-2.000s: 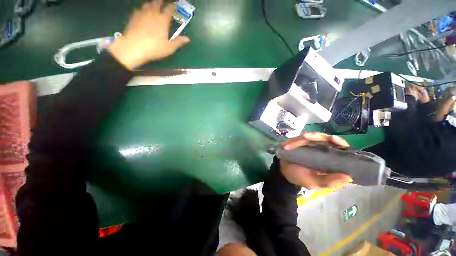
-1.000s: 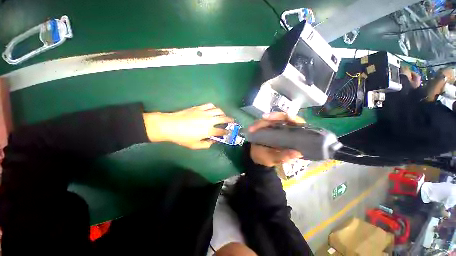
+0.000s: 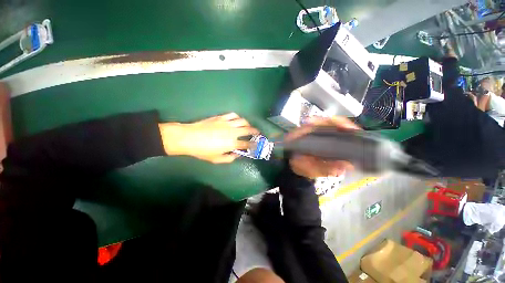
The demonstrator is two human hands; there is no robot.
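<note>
My left hand (image 3: pixel 207 138) lies palm down on the green bench, its fingers over a loop-shaped workpiece. The blue-and-white end block (image 3: pixel 262 148) sticks out past the fingertips; most of the loop is hidden under the hand. My right hand (image 3: pixel 326 166) grips a dark-grey electric screwdriver (image 3: pixel 346 148), held nearly level and blurred. The screwdriver's front end points left toward the end block, with a small gap; its bit is too blurred to see clearly. The black-and-silver screw feeder (image 3: pixel 339 72) stands just beyond the right hand.
A round black fan (image 3: pixel 383 105) and a second feeder (image 3: pixel 423 80) stand right of the first. Loose loops lie at the far left (image 3: pixel 34 41) and beyond the feeder (image 3: pixel 317 19). Another person's dark sleeve (image 3: pixel 459 127) is at right. A cardboard box (image 3: pixel 396 262) is on the floor.
Since one second ago, the screwdriver and right hand have shifted slightly right, away from the end block, and are blurred. My left hand stays on the workpiece, which it took hold of after the earliest frame.
</note>
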